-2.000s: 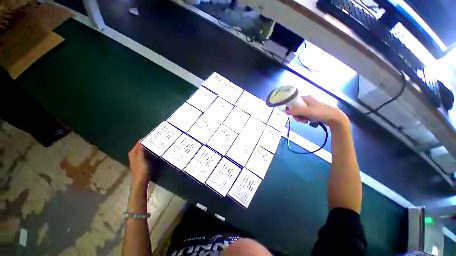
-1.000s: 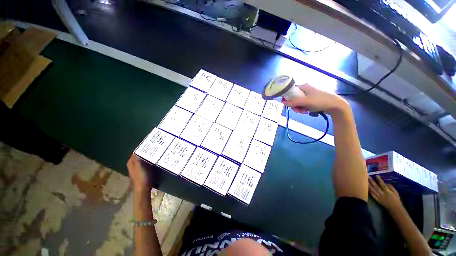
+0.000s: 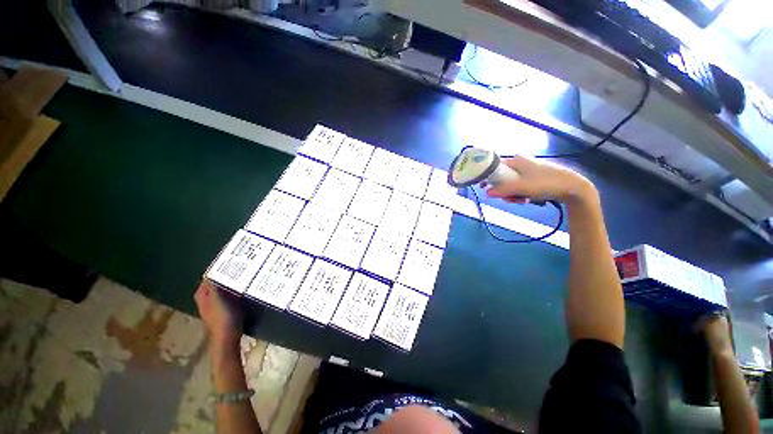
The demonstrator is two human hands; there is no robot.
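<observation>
A block of white product boxes [image 3: 339,222], label side up in rows, lies on the green work surface in front of me. The front row has bolder print and stands slightly apart. My left hand [image 3: 219,312] is against the near left corner of the block; its fingers are partly hidden under the box edge. My right hand [image 3: 536,180] holds the barcode scanner [image 3: 475,166] at the far right corner of the block, its oval head over the edge. The scanner cable [image 3: 519,241] loops below my right hand.
Another person's hand [image 3: 716,329] is at the right end of a box stack [image 3: 670,276]. A black conveyor belt [image 3: 254,80] runs behind the green surface [image 3: 127,182]. A keyboard [image 3: 631,30] and mouse [image 3: 726,89] sit on the shelf. Brown cardboard [image 3: 24,127] is at far left.
The box block and my left hand appear further left in view. A box stack came in at the right, and the other person's hand has shifted to its right end. My right hand still holds the scanner.
</observation>
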